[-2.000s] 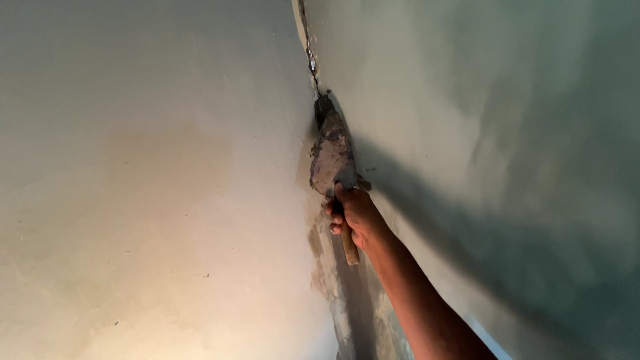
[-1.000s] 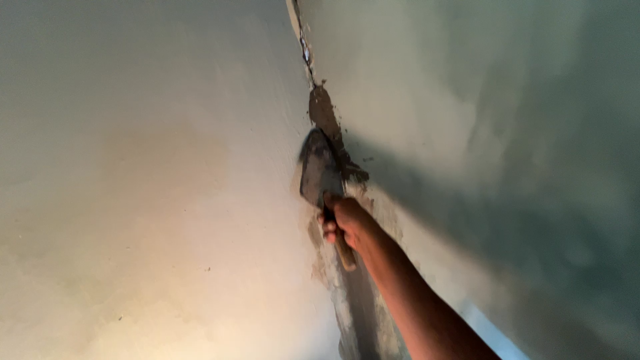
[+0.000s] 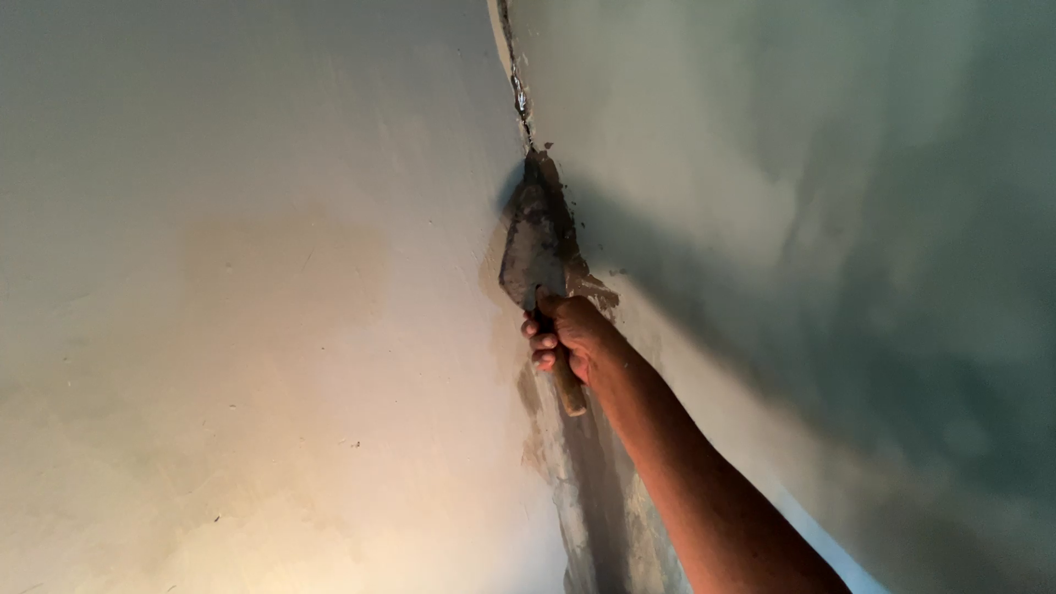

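Observation:
My right hand (image 3: 569,334) grips the wooden handle of a pointed masonry trowel (image 3: 532,247). The blade lies along the corner where two walls meet, its tip pointing up, with dark residue on its face. Wet dark mortar (image 3: 584,280) shows along the blade's right edge and around its tip. Above the tip runs an open crack (image 3: 520,95) with ragged edges. Beneath the hand, a grey-brown strip of mortar (image 3: 602,495) follows the corner down. My left hand is out of view.
A pale plastered wall (image 3: 289,330) with small pits and marks fills the left side. The right wall (image 3: 825,206) is greenish-grey, and the arm's shadow falls across it. A light blue strip (image 3: 833,540) shows beside the forearm at the lower right.
From one second ago, the trowel and my right hand have moved up the corner, and the blade now covers part of the dark mortar that showed above it.

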